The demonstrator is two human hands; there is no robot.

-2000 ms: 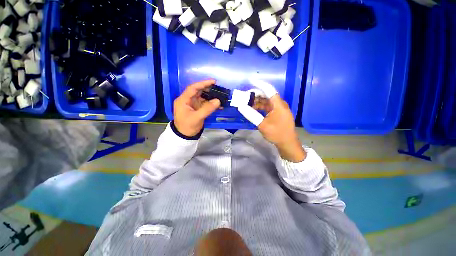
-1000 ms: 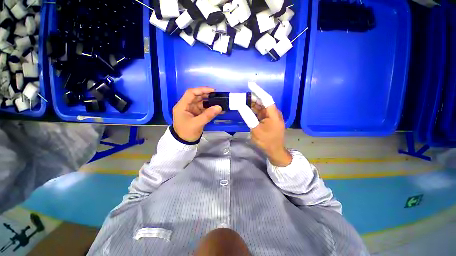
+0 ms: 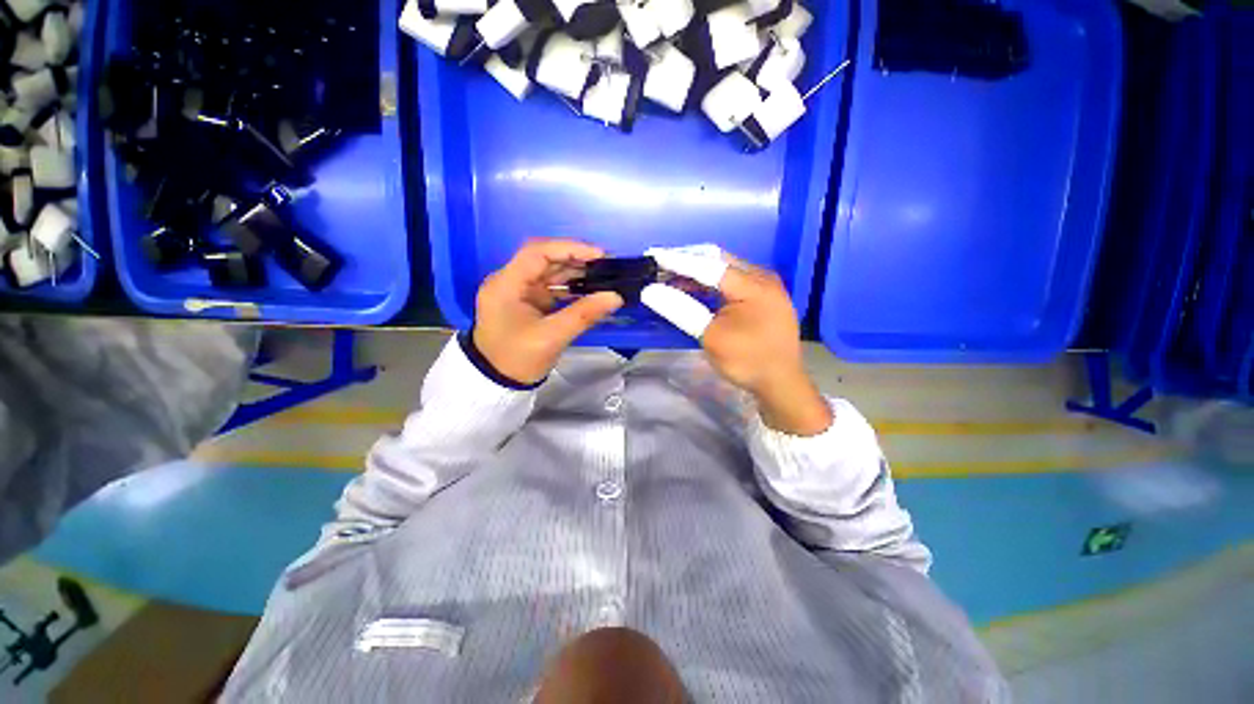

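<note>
My left hand (image 3: pixel 530 314) and my right hand (image 3: pixel 754 327) meet over the front of the middle blue tray (image 3: pixel 633 200). Between them they hold a small all-black block (image 3: pixel 615 275), gripped between thumbs and fingers. Thin leads show at its left end, by my left fingers. White finger cots cover my right thumb and a finger. No white face of the block shows; my fingers hide part of it. White-and-black blocks with leads (image 3: pixel 670 76) lie heaped at the far end of the middle tray.
A blue tray (image 3: pixel 365 206) at left holds loose black housings (image 3: pixel 310 259). More white-and-black blocks (image 3: pixel 52 165) fill the far-left tray. The right tray (image 3: pixel 963 234) holds black units (image 3: pixel 949 39) at its far end. Stacked blue trays (image 3: pixel 1196 206) stand at far right.
The white part that showed between my hands is no longer visible; only black shows now. My hands have come closer together. The view has shifted slightly.
</note>
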